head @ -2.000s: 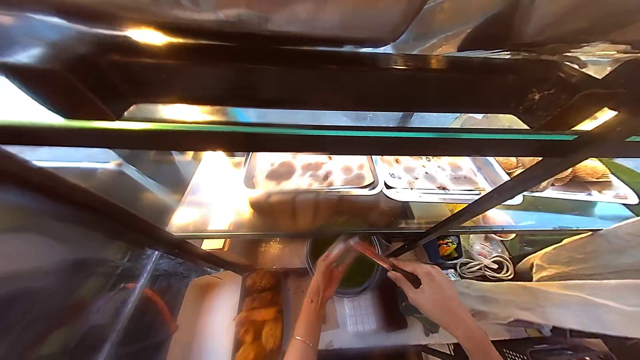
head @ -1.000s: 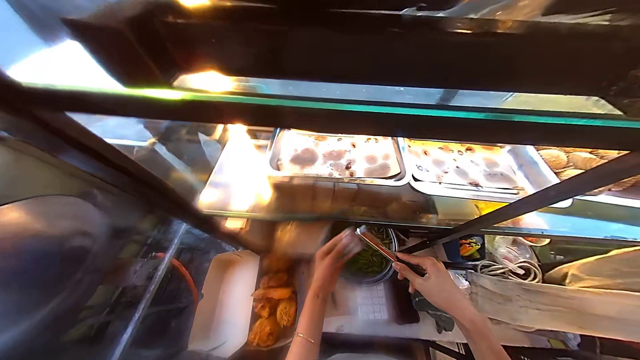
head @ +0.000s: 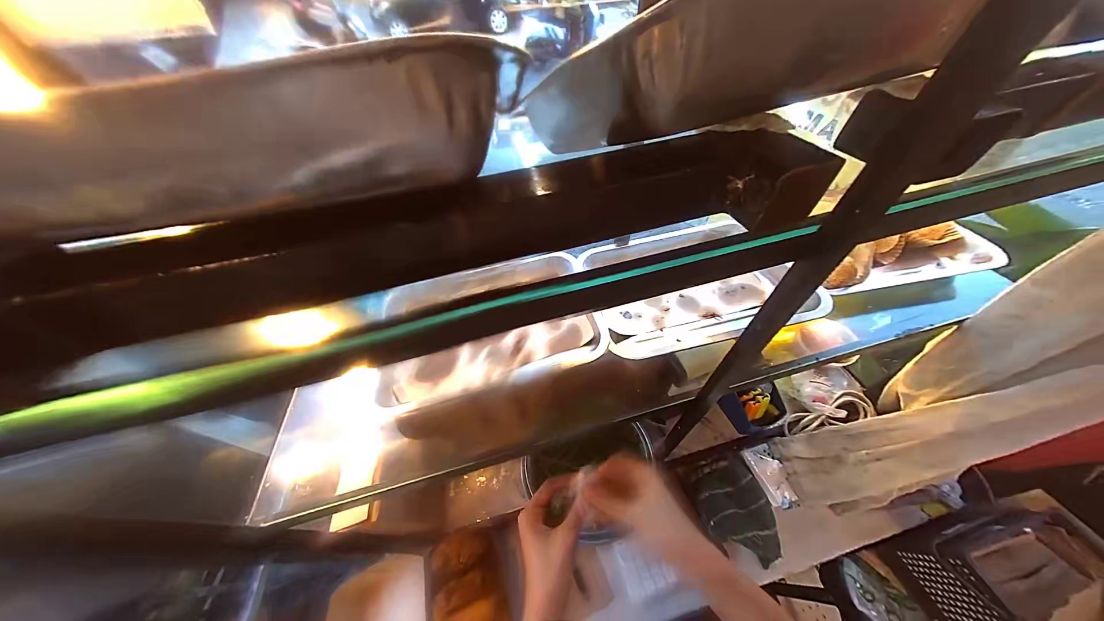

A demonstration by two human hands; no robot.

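Note:
My left hand (head: pixel 552 526) is at the near edge of a round container (head: pixel 642 440) with dark green contents. Its fingers are curled around a small greenish thing that looks wrapped in clear plastic. Beside it, my right hand (head: pixel 625 492) is blurred, and its fingertips meet the left hand's at that same small thing. What the right fingers pinch is too blurred to tell. A tray of browned food (head: pixel 470 578) lies left of my left forearm, next to a white box (head: pixel 379 591).
Metal trays (head: pixel 690 306) lie under a glass shelf with a dark frame (head: pixel 776 293). Large metal pans (head: pixel 414 112) stand above. To the right are a small blue container (head: pixel 750 407), a coiled white cord (head: pixel 837 410), beige cloth (head: pixel 940 457) and a dark perforated basket (head: pixel 949 561).
The metal-looking utensil that my right hand held earlier no longer shows in it. My right hand has come up against my left. The view has shifted and tilted considerably.

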